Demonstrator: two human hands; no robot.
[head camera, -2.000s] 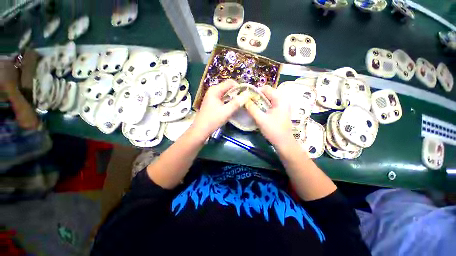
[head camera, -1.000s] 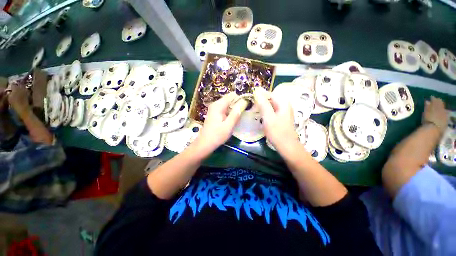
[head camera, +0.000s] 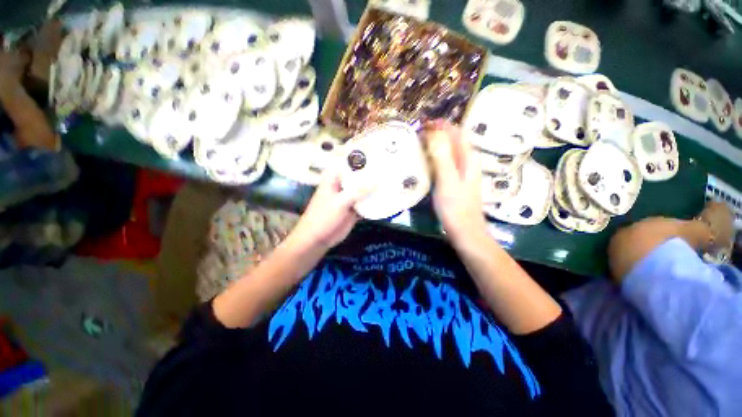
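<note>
A cream-white plastic housing cover (head camera: 382, 171) with dark round holes is held flat in front of my chest, at the near side of the parts box. My left hand (head camera: 335, 204) grips its lower left edge. My right hand (head camera: 452, 175) is upright at the cover's right side, fingers pointing to the box; whether it touches the cover or holds a small part is blurred. The shallow cardboard parts box (head camera: 407, 69) holds a heap of shiny gold and purplish pieces, blurred.
Covers pile up at left (head camera: 220, 89) and right (head camera: 508, 122) of the box. Single covers (head camera: 573, 46) lie across the line. A large carton (head camera: 244, 236) of covers stands below the bench at left. A neighbour's arm (head camera: 651, 244) is at right, another at far left.
The cover has turned and now shows its flat face, with my left hand at its lower left. My right hand has come away from its top. The view has shifted; the neighbour's right-side arm appeared.
</note>
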